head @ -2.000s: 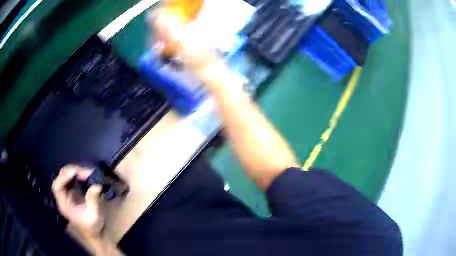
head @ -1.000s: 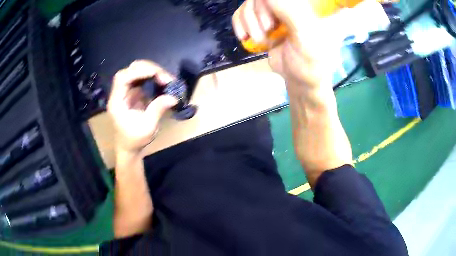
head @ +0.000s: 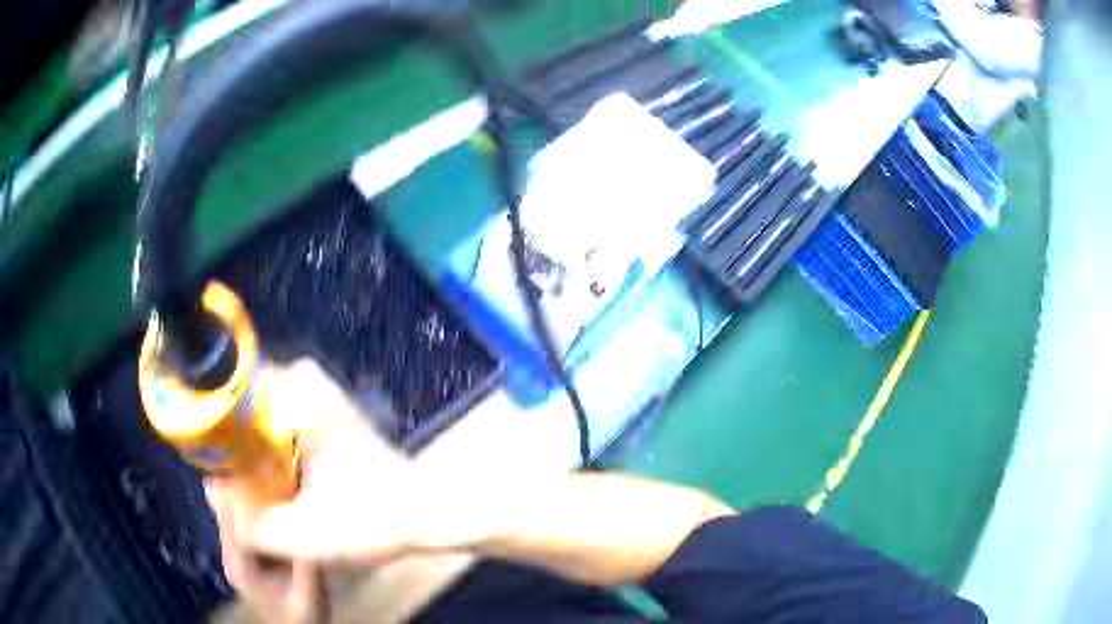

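Observation:
My right hand is closed around the orange electric screwdriver, held upright at the lower left with its top end towards me. A thick black cable rises from its top and arcs over to the right. The driver's tip is hidden below my hand. My left hand and the black part it held are not visible; my right hand and the lower edge cover that area. The picture is blurred there.
The black parts tray holds many small black parts. Right of it stand a blue bin with a white plate on top and a rack of black tubes. Blue corrugated holders stand further right. The hanging cable crosses the white plate.
My right hand has brought the orange screwdriver from the right over to the lower left. My left hand has gone out of sight. The view has turned towards the right side of the bench.

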